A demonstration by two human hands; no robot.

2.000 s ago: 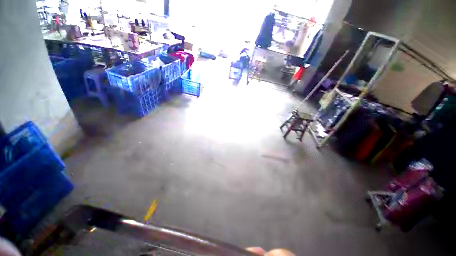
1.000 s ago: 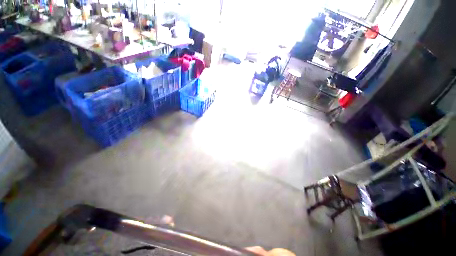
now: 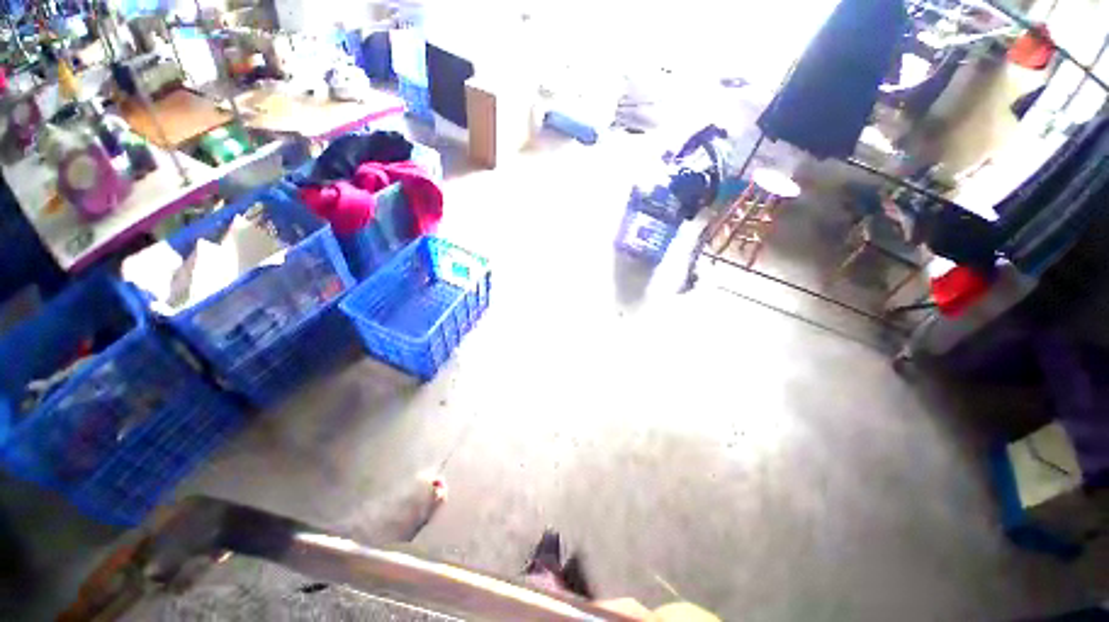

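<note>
No hand can be made out. A small empty blue slatted crate stands on the floor ahead, left of centre. Beside it a larger blue crate holds white pieces, and another large blue crate at the left holds mixed items. Behind them, red and black cloth is heaped on a container. A blurred bar, perhaps a glasses frame, crosses the bottom, with speckled grey cloth below it. A dark shoe tip shows at the bottom centre.
Sewing benches line the upper left. A metal rail with dark garments stands at the upper right. Near it are a round-topped stool and a blue crate with dark items. Bright glare covers the floor ahead.
The view has moved forward and turned right. The blue crates and the garment rail are nearer, and the pale frame with the dark stool has left the picture at the right.
</note>
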